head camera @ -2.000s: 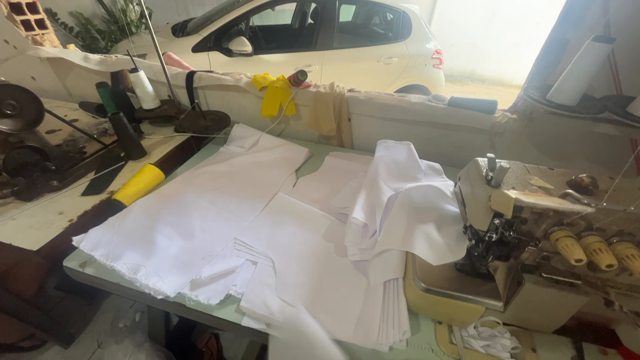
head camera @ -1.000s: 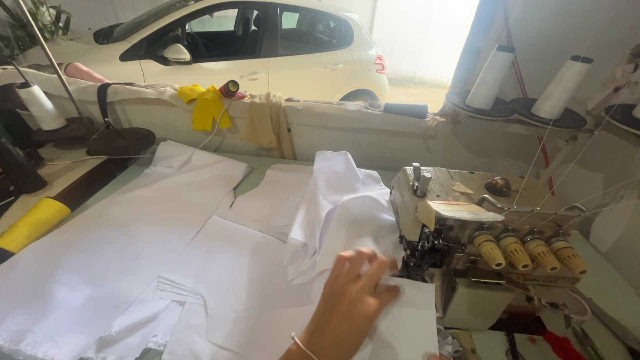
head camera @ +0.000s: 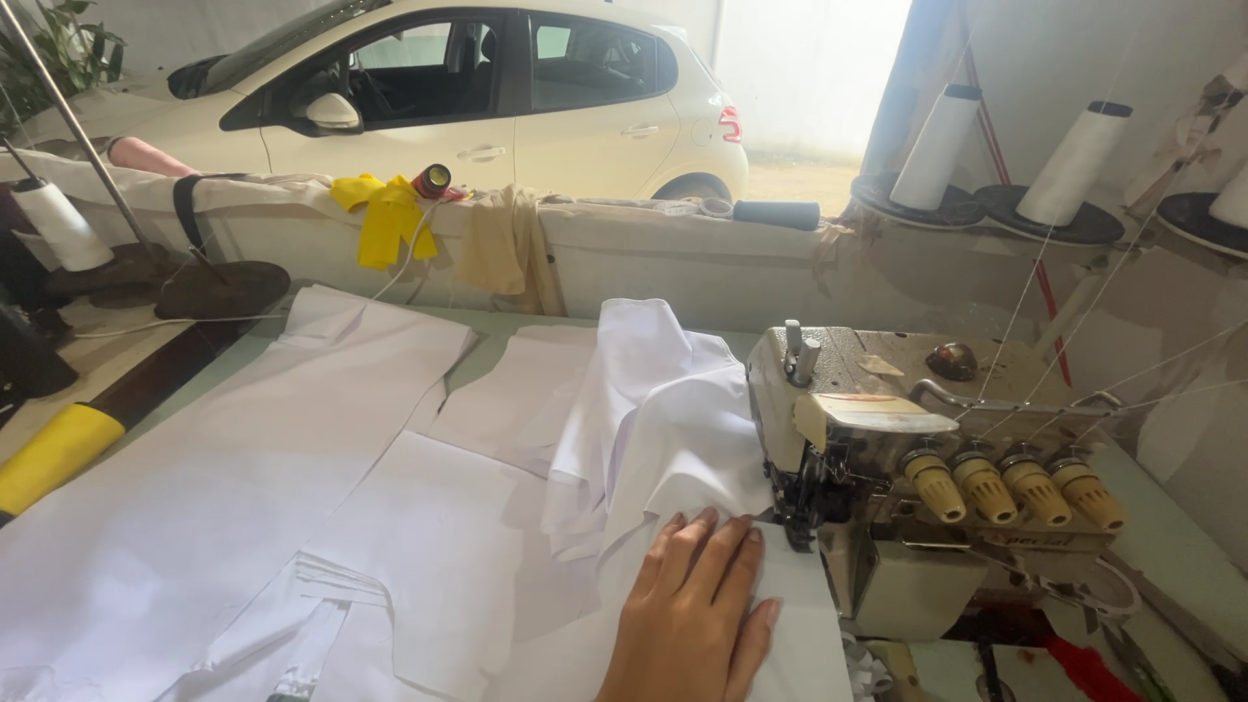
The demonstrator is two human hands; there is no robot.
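Note:
My left hand (head camera: pixel 692 604) lies palm down on a white fabric piece (head camera: pixel 799 624) just left of the overlock sewing machine's (head camera: pixel 877 409) needle and presser foot area. Its fingers are extended and rest on the cloth without gripping it. Beyond the fingertips, a crumpled white fabric piece (head camera: pixel 673 409) is bunched against the machine's left side. Stacked white cut fabric pieces (head camera: pixel 448 556) are spread to the left of the hand, beside a large white fabric piece (head camera: pixel 244 468). My right hand is not in view.
White thread cones (head camera: pixel 936 146) stand behind the machine, with threads running to its tension knobs (head camera: pixel 1014 487). At the left are a yellow-wrapped bar (head camera: pixel 58 453) and another thread cone (head camera: pixel 63 224). A ledge (head camera: pixel 643 244) holding yellow cloth strips (head camera: pixel 385 219) borders the table; a car (head camera: pixel 468 127) stands beyond.
My left hand has come into view since the oldest frame and now lies flatter on the cloth, with its fingers extended. The view has turned right.

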